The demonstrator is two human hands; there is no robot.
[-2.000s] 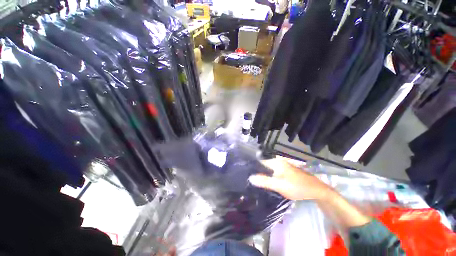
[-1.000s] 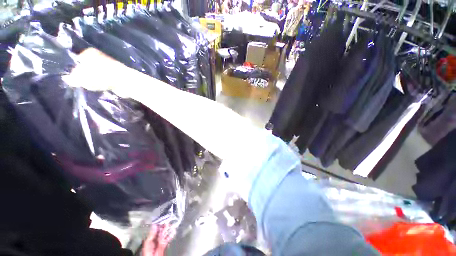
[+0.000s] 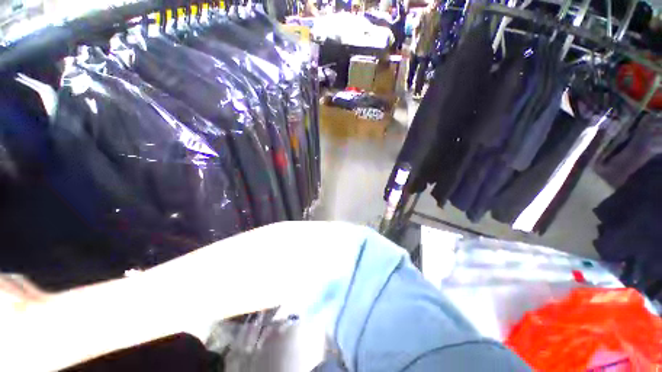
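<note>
My right arm, in a blue sleeve, reaches across the bottom of the view to the left edge. My right hand point(image 3: 18, 298) is overexposed, blurred and partly cut off there, in front of dark garments; I cannot tell whether it holds anything. My left hand is not in view. Dark jackets in clear glossy covers point(image 3: 156, 145) hang in a dense row at the left. Dark cloth point(image 3: 156, 356) shows below my forearm, beside crumpled clear film point(image 3: 254, 338).
Unbagged dark garments point(image 3: 454, 120) hang on the right rail point(image 3: 552, 29). At lower right, a table bears flat clear bags point(image 3: 508, 254) and a crumpled orange-red plastic bag point(image 3: 581, 327). A cardboard box point(image 3: 352, 120) stands in the aisle beyond.
My right hand has moved from the bagged jacket's shoulder to the far left edge. The hand seen at lower left a second ago is gone from view.
</note>
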